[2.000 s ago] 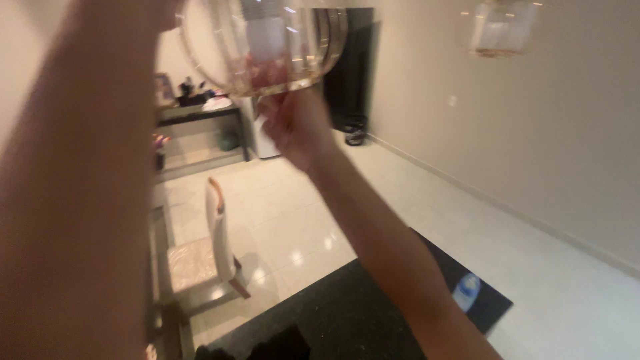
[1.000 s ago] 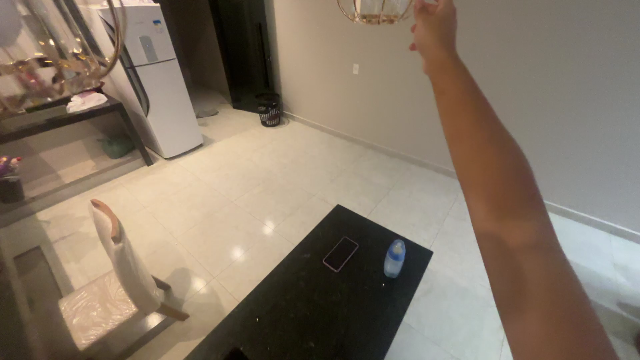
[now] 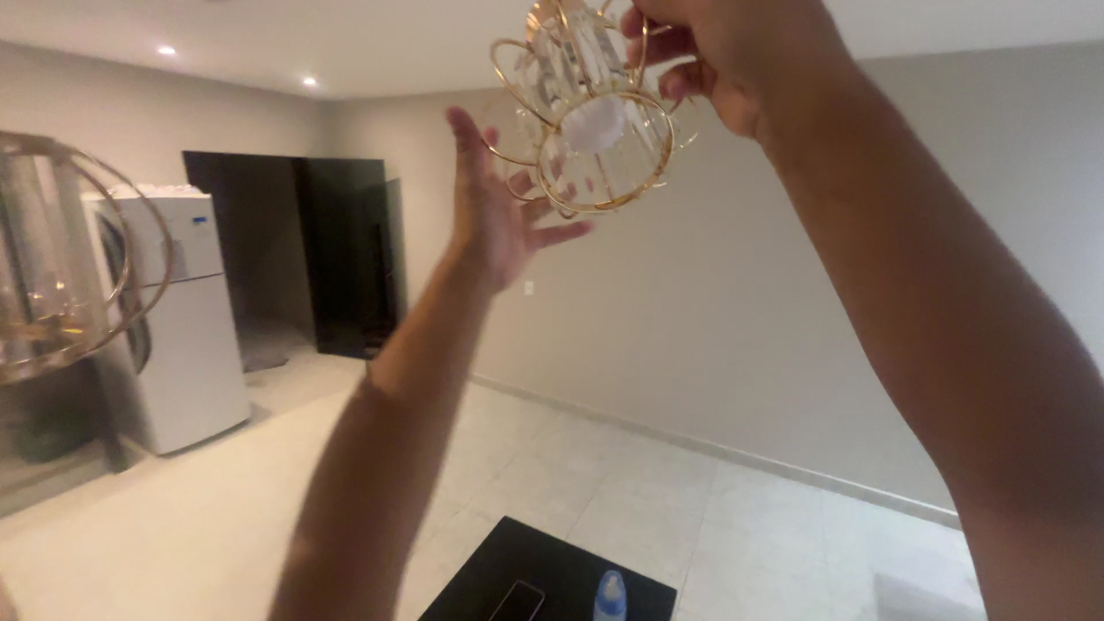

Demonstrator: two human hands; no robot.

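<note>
A gold wire pendant lamp [image 3: 604, 112] with clear crystal rods and a round white bulb [image 3: 593, 123] hangs at the top middle. My right hand [image 3: 703, 60] reaches it from the upper right, its fingers curled at the upper gold loops; whether they grip the wire is hard to tell. My left hand [image 3: 509, 203] is raised at the lamp's left side, palm toward it, fingers spread beside and behind the lower ring. Part of a second gold and crystal lamp [image 3: 65, 259] shows at the left edge.
Below is a black tabletop [image 3: 552, 561] with a phone [image 3: 519, 601] and a blue-capped bottle [image 3: 611, 595] on it. A white refrigerator [image 3: 185, 328] stands at the left, beside a dark doorway [image 3: 259, 250]. A grey wall [image 3: 776, 302] runs behind my arms.
The view has swung up. My left hand, out of view one second ago, is now raised beside the lamp. My right hand is at the lamp's upper loops.
</note>
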